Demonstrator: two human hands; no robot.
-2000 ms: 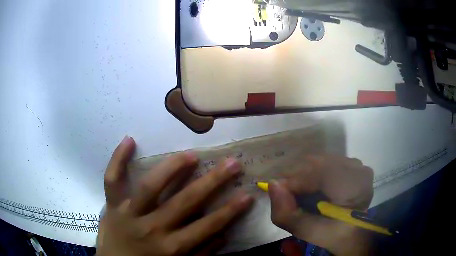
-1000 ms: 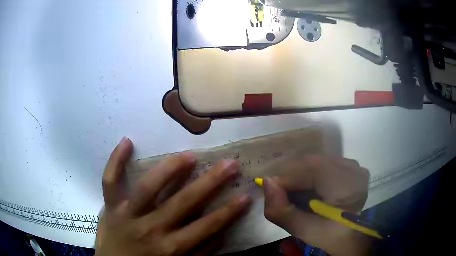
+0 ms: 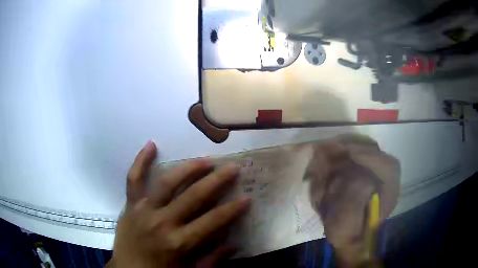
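Note:
A brownish-grey slip [image 3: 272,209] with small handwriting lies on the white table near its front edge. My left hand [image 3: 178,214] lies flat on the slip's left part, fingers spread. My right hand [image 3: 351,188] is blurred and is over the slip's right end. It holds a yellow pen [image 3: 372,222], which points up and down along the palm side. The pen's writing tip cannot be made out.
The cream machine bed [image 3: 314,94] with a brown corner piece [image 3: 208,124] and red tape marks [image 3: 269,116] is beyond the slip. The grey machine head [image 3: 367,26] hangs over it at upper right. A printed ruler [image 3: 63,213] runs along the front edge.
My right hand has moved right and slightly up, away from the writing, and the pen has turned steeper. More handwriting shows on the slip's right part. The whole view has shifted a little.

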